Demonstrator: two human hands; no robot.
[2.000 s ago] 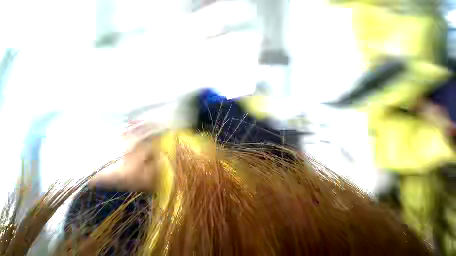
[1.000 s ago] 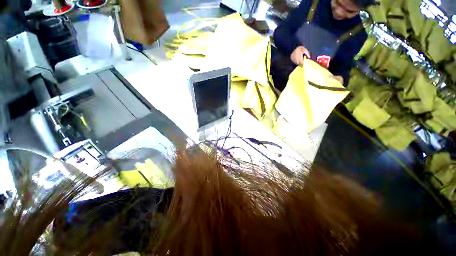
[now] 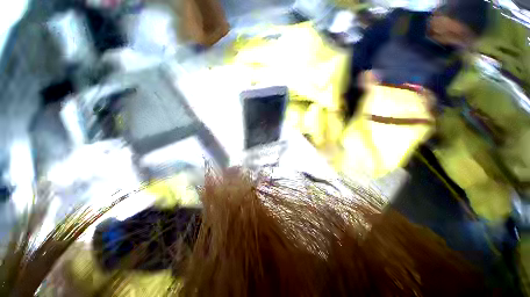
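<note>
The picture is blurred, and brown hair covers the bottom middle. Neither of my hands can be made out. A dark sleeve point(image 3: 145, 238) with a blue patch shows at the lower left. A yellow bag piece point(image 3: 173, 191) lies just above it, partly behind the hair. More yellow material point(image 3: 145, 285) shows below the sleeve. The sewing machine's bed point(image 3: 157, 107) is at the left, with a blurred dark mechanism point(image 3: 110, 113) beside it.
A control screen point(image 3: 264, 119) stands on the white table point(image 3: 209, 87). Yellow bags point(image 3: 308, 55) are piled behind it. At the right a person point(image 3: 401, 55) in dark clothes holds a yellow bag with brown trim point(image 3: 386, 139). Yellow bags point(image 3: 494, 127) hang at the far right.
Since a second ago the view has shifted and blurred, so the screen and other person appear further right. More yellow shows below the sleeve. The other person's bag is turned, its brown strip nearly level.
</note>
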